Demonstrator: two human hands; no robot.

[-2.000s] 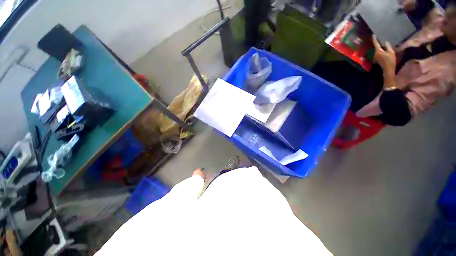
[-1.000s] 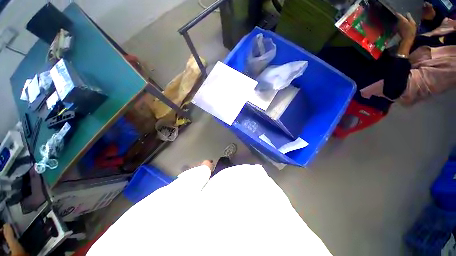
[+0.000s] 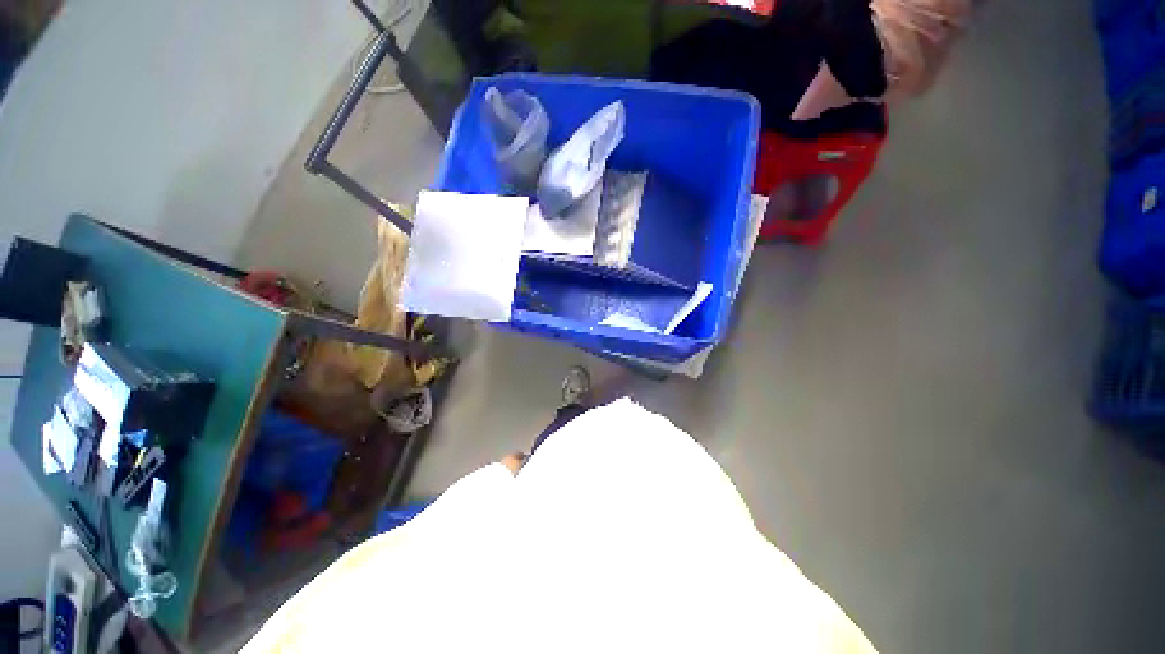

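Note:
A deep blue plastic crate (image 3: 735,153) stands on a trolley in front of me. A white paper sheet (image 3: 465,254) lies over its near left corner. Inside are crumpled cloudy plastic bags (image 3: 581,160), a pale ribbed block (image 3: 621,217), a dark blue sheet (image 3: 607,270) standing beside it, and a narrow white slip (image 3: 689,308) by the near wall. Only a small part of my left hand (image 3: 514,461) shows past my white sleeve, below the crate; its fingers cannot be made out. My right hand is not in view.
The trolley's dark handle (image 3: 348,105) rises at upper left. A green-topped bench (image 3: 243,339) with boxes and tools stands at left. A co-worker's dark-clothed legs (image 3: 779,51) and red stool (image 3: 830,179) are right of the crate. Blue crates (image 3: 1137,217) line the right edge.
The view has turned and shifted, so the crate now sits further left and straighter, and the bench lower. The co-worker's hands and most of the red-and-green item have left the picture.

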